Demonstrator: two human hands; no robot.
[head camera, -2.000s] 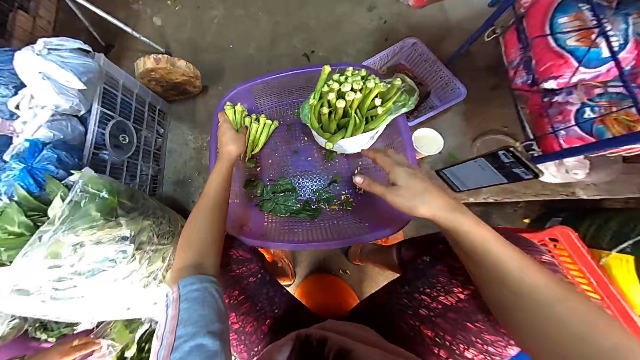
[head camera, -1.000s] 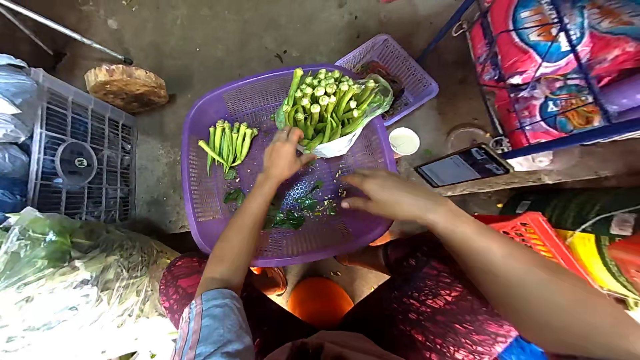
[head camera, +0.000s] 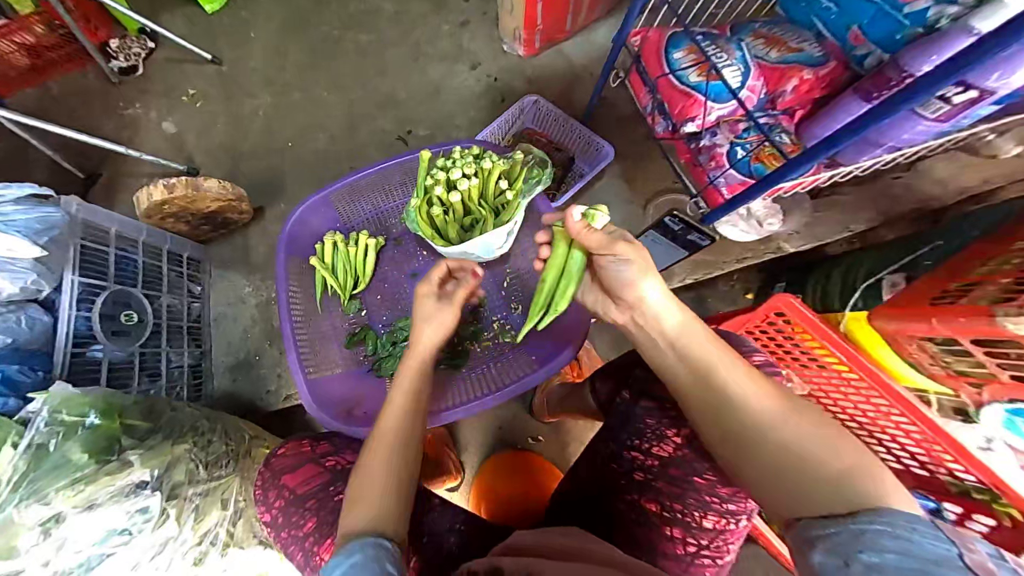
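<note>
A purple plastic basket (head camera: 320, 360) lies in front of my knees. At its back right stands a plastic bag packed with upright okra pods (head camera: 468, 192). A small bunch of okra (head camera: 346, 262) rests at the basket's left side, and dark green leaves (head camera: 392, 344) with small scraps are near the front. My right hand (head camera: 600, 260) grips a few okra pods (head camera: 554, 284) by their stem ends over the basket's right edge. My left hand (head camera: 448, 296) hovers over the middle, fingers curled, with no pod visible in it; its fingertips are partly hidden.
A smaller lilac basket (head camera: 588, 152) stands behind the big one. A phone (head camera: 674, 240) lies at the right by a wire rack (head camera: 720, 210) of packets. Left are a grey crate (head camera: 132, 320), a wooden block (head camera: 192, 206) and a clear bag of greens (head camera: 120, 480). A red crate (head camera: 864, 384) is right.
The okra bunch in my left hand two seconds ago now lies in the basket's left side. My right hand has risen and now holds okra pods. My left hand has moved off the bagged okra.
</note>
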